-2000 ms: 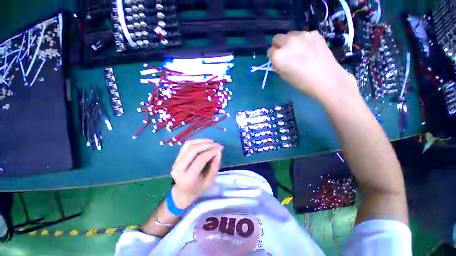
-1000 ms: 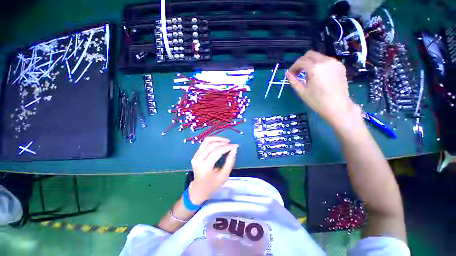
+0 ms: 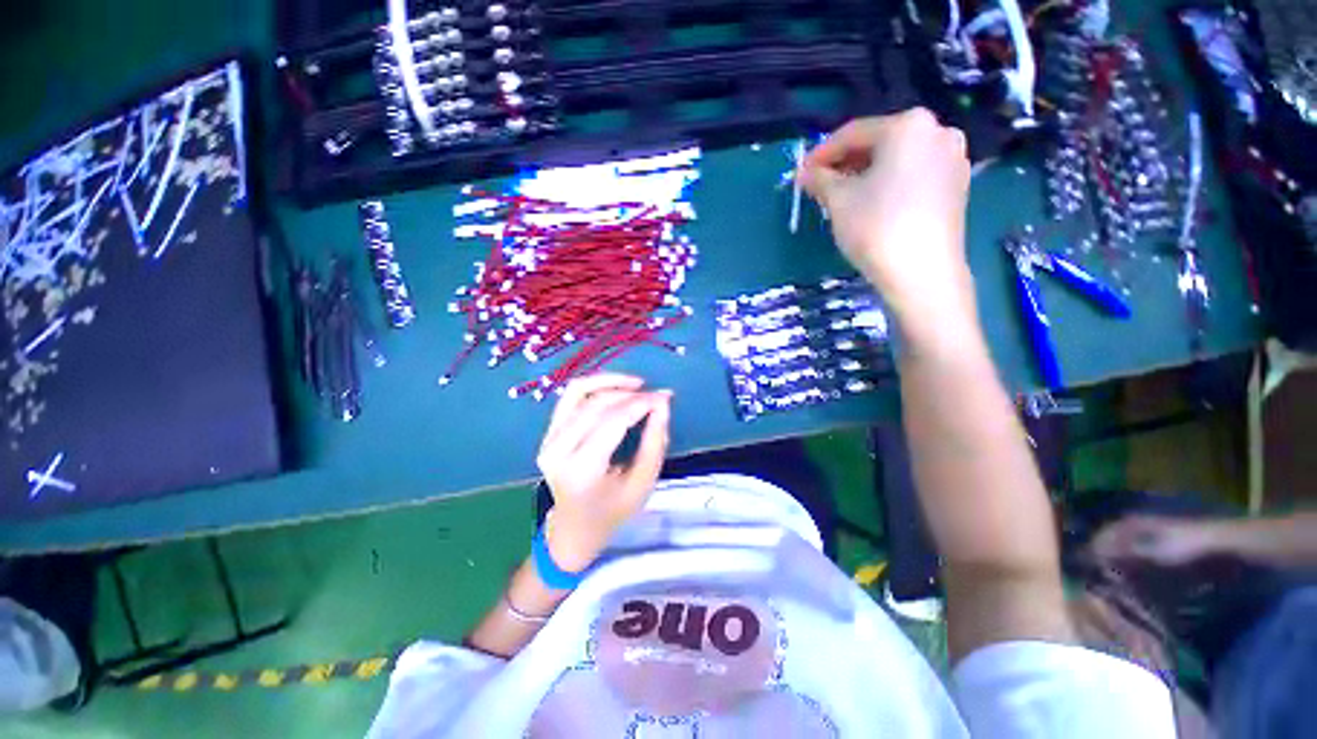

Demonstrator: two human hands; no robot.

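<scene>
My right hand (image 3: pixel 896 195) is over the bench behind the board panel, fingertips drawn together beside a thin white strip (image 3: pixel 797 195); whether it grips it is unclear. My left hand (image 3: pixel 600 455), with a blue wristband, hovers at the bench's front edge, fingers curled with a dark gap inside; I cannot tell if it holds anything. The PCB panel (image 3: pixel 794 351) lies flat between my hands, its right edge near my right forearm. A pile of red wire leads (image 3: pixel 585 289) lies left of it, with white flat cables (image 3: pixel 614 181) behind.
Blue-handled pliers (image 3: pixel 1062 311) lie spread right of my forearm. A black compartment tray (image 3: pixel 693 87) is at the rear. A flat black tray (image 3: pixel 145 375) and dark sticks (image 3: pixel 332 339) are left. Board assemblies (image 3: pixel 1112 145) are right. Another person's arm (image 3: pixel 1199 541) shows lower right.
My right hand has stayed near the white strips, with fewer strips visible beside it. The pliers show fully beside my forearm. The other person's arm has appeared. My left hand is nearly unchanged.
</scene>
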